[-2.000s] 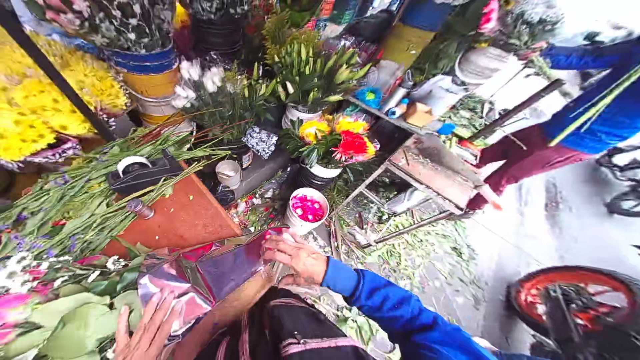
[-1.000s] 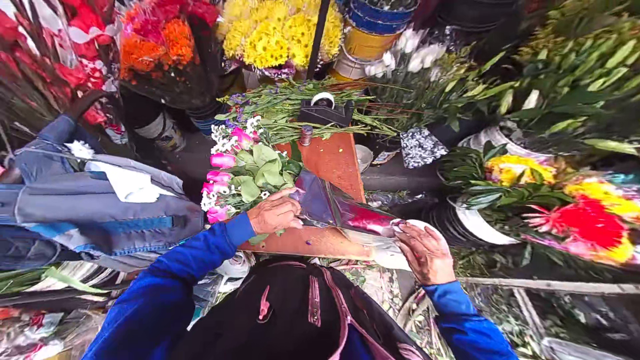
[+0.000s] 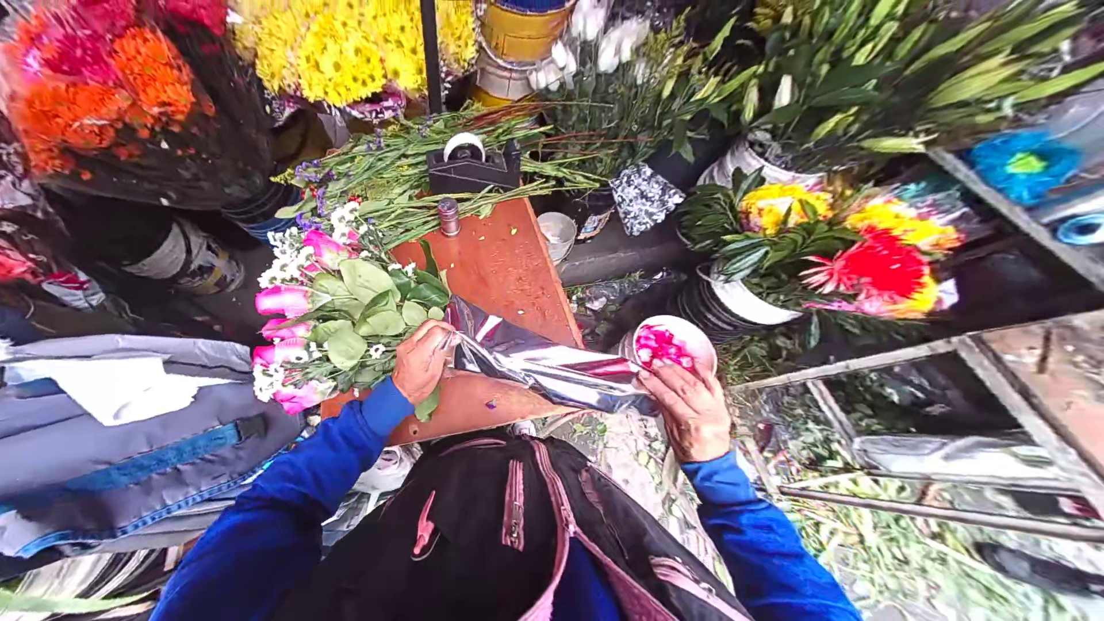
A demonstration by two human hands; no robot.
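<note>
A bouquet of pink roses (image 3: 293, 328) with small white flowers and green leaves lies at the left end of a reddish-brown tabletop (image 3: 504, 267). Shiny metallic wrap (image 3: 552, 362) covers its stems and runs to the right. My left hand (image 3: 423, 360) pinches the wrap's edge just below the leaves. My right hand (image 3: 690, 405) is at the wrap's far end, its fingers over the tip; part of its grip is hidden. Just beyond those fingers is a white bucket of pink petals (image 3: 673, 343).
A tape dispenser (image 3: 473, 168) and a small jar (image 3: 448, 216) sit beside cut green stems (image 3: 388, 190). Buckets of yellow flowers (image 3: 354, 52) and mixed bouquets (image 3: 871, 259) stand behind. A metal-framed stand (image 3: 983, 362) is at right, a grey-and-blue garment (image 3: 129, 431) at left.
The view has swung left from two seconds ago, then partly back right. Against one second ago, my hands remain at the wrap's two ends. The person at the left edge is no longer seen.
</note>
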